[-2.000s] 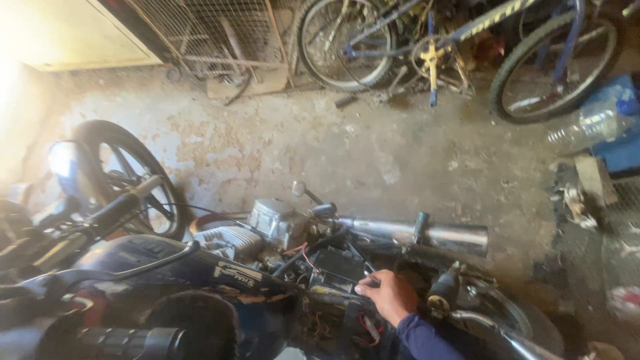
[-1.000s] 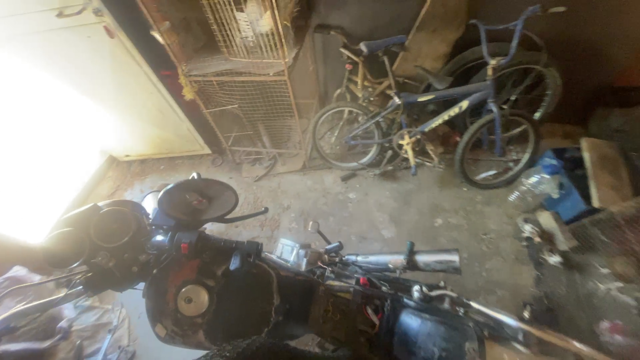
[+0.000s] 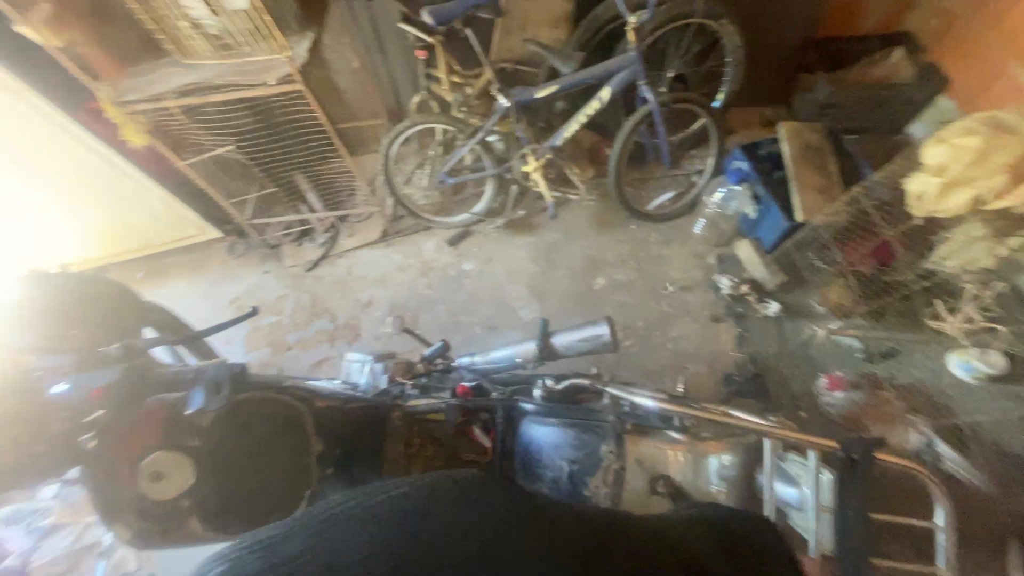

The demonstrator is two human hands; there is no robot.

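Note:
Neither of my hands shows in the head view. Below me lies a motorcycle seen from above, its fuel tank (image 3: 264, 448) at the left with a round filler cap (image 3: 166, 475). Behind the tank the frame is uncovered, and a battery bay with red wires (image 3: 480, 436) shows. A dark motorcycle seat (image 3: 496, 528) spans the bottom edge, close to the camera; what holds or supports it is hidden. The chrome exhaust silencer (image 3: 580, 338) sticks out on the far side. At the right is a metal rear rack (image 3: 904, 520). The picture is blurred.
A blue bicycle (image 3: 576, 80) leans at the back beside a wire cage (image 3: 240, 152). Right of it stand a clear plastic bottle (image 3: 724, 208) and a blue container (image 3: 764, 192) with a board. Netting (image 3: 864, 232) and scraps lie on the right. Concrete floor (image 3: 512, 280) lies between.
The hand at the motorcycle's side two seconds ago is out of view. The dark seat has come into view at the bottom. The view has shifted towards the motorcycle's rear.

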